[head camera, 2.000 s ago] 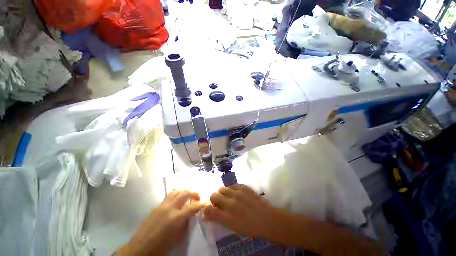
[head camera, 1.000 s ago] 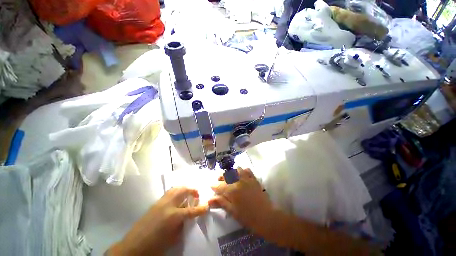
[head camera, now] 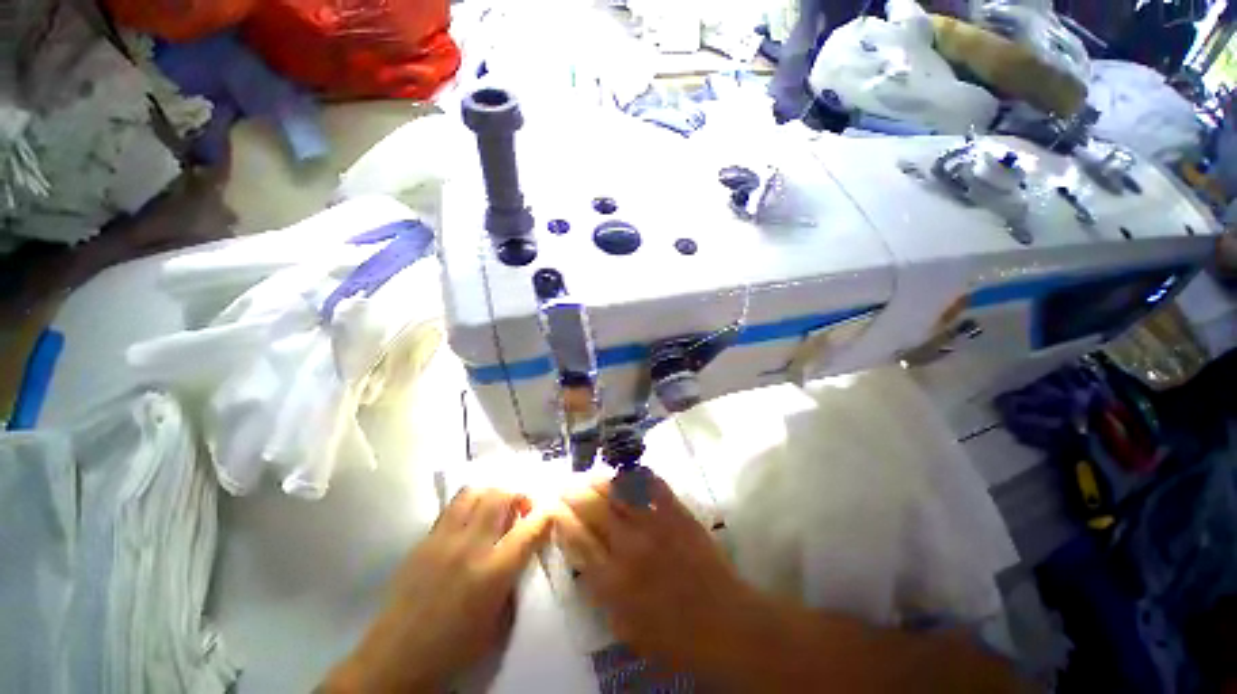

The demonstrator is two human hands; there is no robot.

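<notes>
My left hand [head camera: 455,576] and my right hand [head camera: 638,556] are side by side below the needle area, fingertips close together. Both hold a white fabric piece [head camera: 536,644] flat at the presser foot. Glare washes out the fabric and the needle there. A dark round knob [head camera: 625,447] sits just above my right fingers. The white sewing machine head [head camera: 665,292] with a blue stripe stands over the work. A loose white fabric heap [head camera: 855,502] lies right of the needle, under the machine arm.
A folded white stack [head camera: 115,542] lies at the left edge. White strips with a purple tie [head camera: 377,264] lie left of the machine head. Red-orange bags [head camera: 360,48] are at the upper left. A yellow-black handled tool [head camera: 1089,491] is at the far right.
My right hand has shifted slightly left and its fingers are now close against my left fingertips. The camera view has shifted a little. Both hands stay on the fabric.
</notes>
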